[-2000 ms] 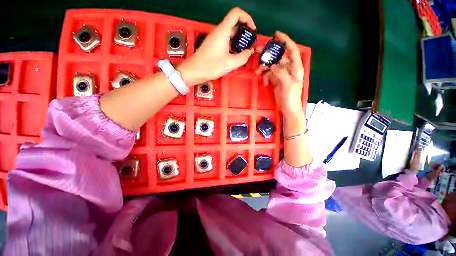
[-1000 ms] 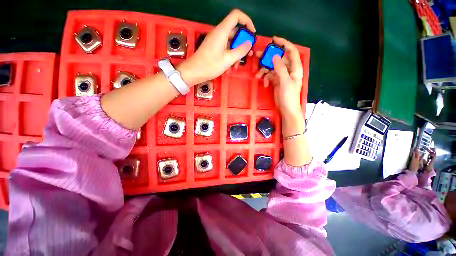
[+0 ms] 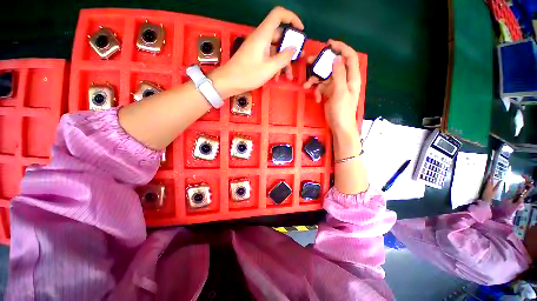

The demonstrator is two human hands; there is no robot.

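Observation:
My left hand (image 3: 256, 59) holds a smartwatch body (image 3: 292, 42) over the back right of the red compartment tray (image 3: 259, 216). Its screen is lit white and my thumb touches its lower edge. My right hand (image 3: 340, 88) holds a second smartwatch body (image 3: 324, 63) just to the right, also lit white, with a digit on its screen. In the tray, several gold watches lie face down with round dark centres, such as the watch back (image 3: 206, 147). Dark watches such as this face-up unit (image 3: 281, 154) lie in the front right pockets. My left forearm hides some pockets.
A second red tray (image 3: 44, 61) lies at the left. Right of the main tray are white record sheets (image 3: 391, 144), a dark blue pen (image 3: 397, 175) and a calculator (image 3: 437, 159). Another person in a pink smock (image 3: 471, 235) is at the far right.
Both screens have gone from dark with light text, to blue, to white. Both hands have stayed almost in place, with the watches tilted slightly differently.

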